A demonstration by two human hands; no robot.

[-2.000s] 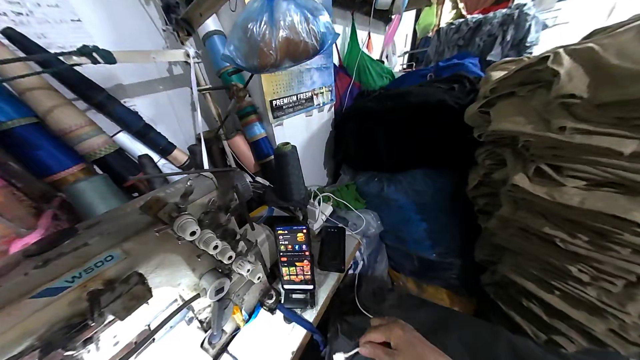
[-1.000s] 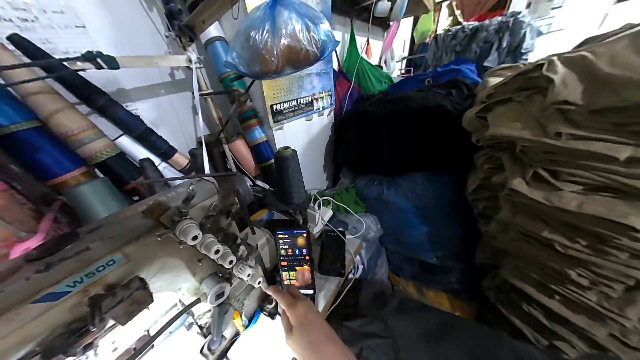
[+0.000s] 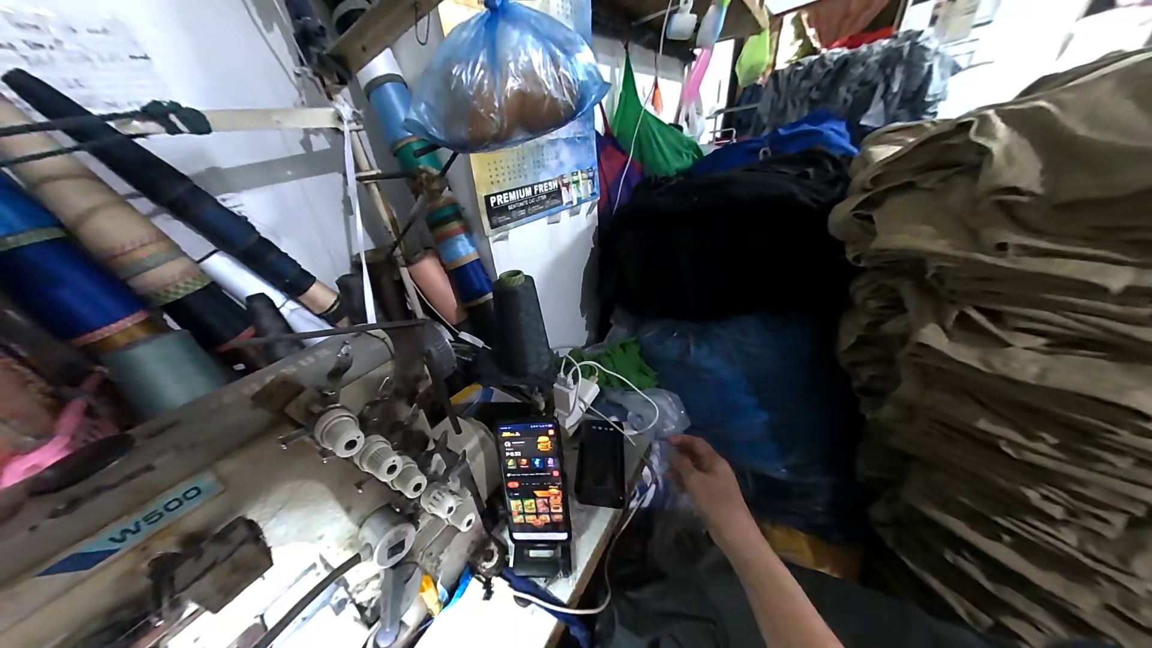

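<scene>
My right hand reaches out past the right edge of the sewing table, its fingers at a clear plastic bag and near a white cable; whether it grips anything is unclear. Left of it, a dark phone lies on the table. A second smartphone with a lit screen leans upright in a small stand. White charger plugs with cables sit behind the phones. An industrial sewing machine with tension knobs fills the lower left. My left hand is out of view.
A dark thread cone stands behind the phones. A tall stack of tan fabric rises at right. Black cloth lies above a blue plastic-wrapped bundle. Fabric rolls lean at left; a blue plastic bag hangs overhead.
My right hand, at the lit phone's lower edge a second ago, has moved right to beside the table edge. Two seconds ago it was low, near the white cable.
</scene>
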